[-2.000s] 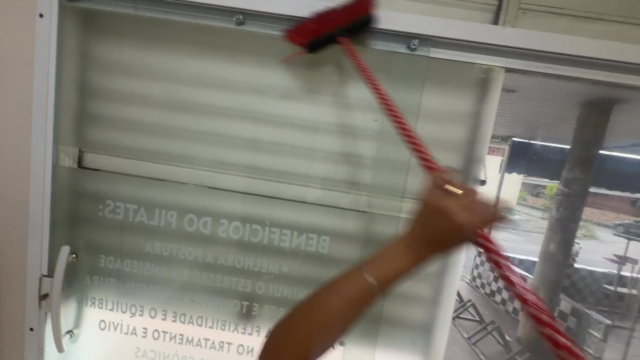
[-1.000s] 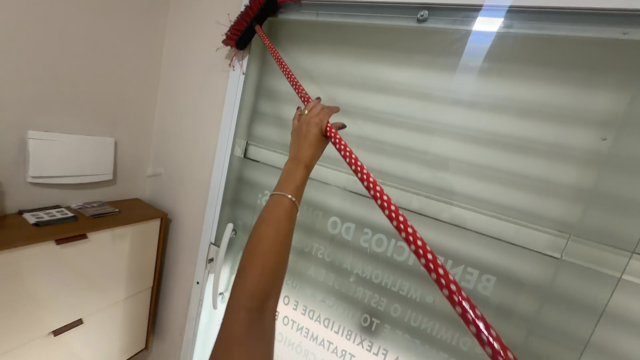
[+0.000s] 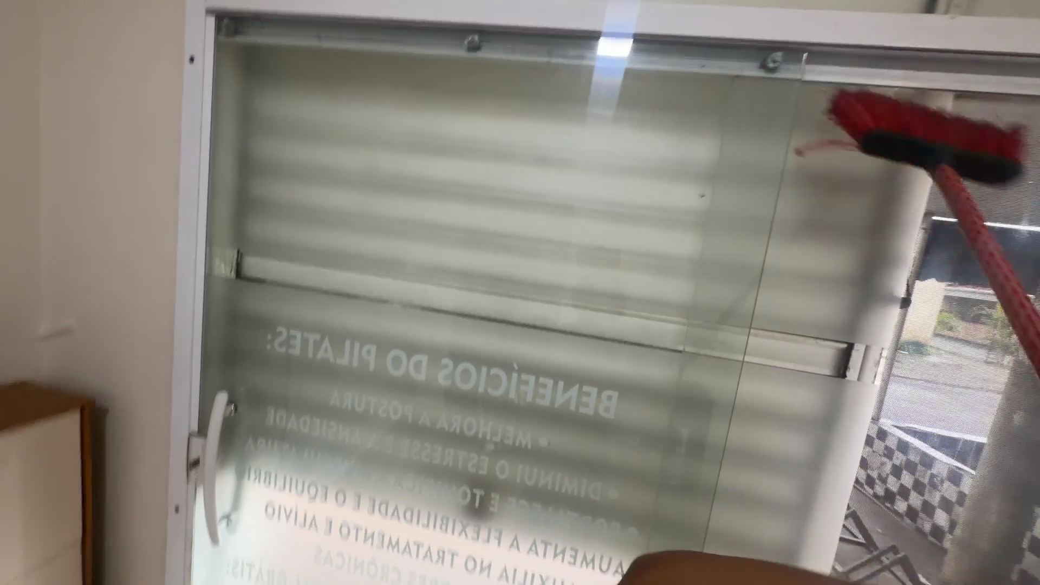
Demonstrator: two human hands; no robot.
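Note:
A broom with red bristles and a black head (image 3: 938,154) is raised near the top of the glass at the upper right, blurred by motion. Its red patterned handle (image 3: 987,244) slants down and out past the right edge. Part of a forearm (image 3: 731,569) shows at the bottom edge; neither of my hands is in view, so the grip on the handle is hidden. Behind the broom stands a glass sliding door (image 3: 487,203) with mirrored white lettering and a curved white pull handle (image 3: 214,467) at its left side.
A white door frame (image 3: 191,244) runs up the left, joined to a rail (image 3: 520,20) across the top. A wood-edged cabinet (image 3: 41,487) stands at the lower left. Through the glass at the right are a pillar (image 3: 995,471) and a checkered low wall (image 3: 918,479).
The broom head has gone from the door's top left corner to the upper right. The hand seen on its handle earlier is out of view. The camera view has swung right.

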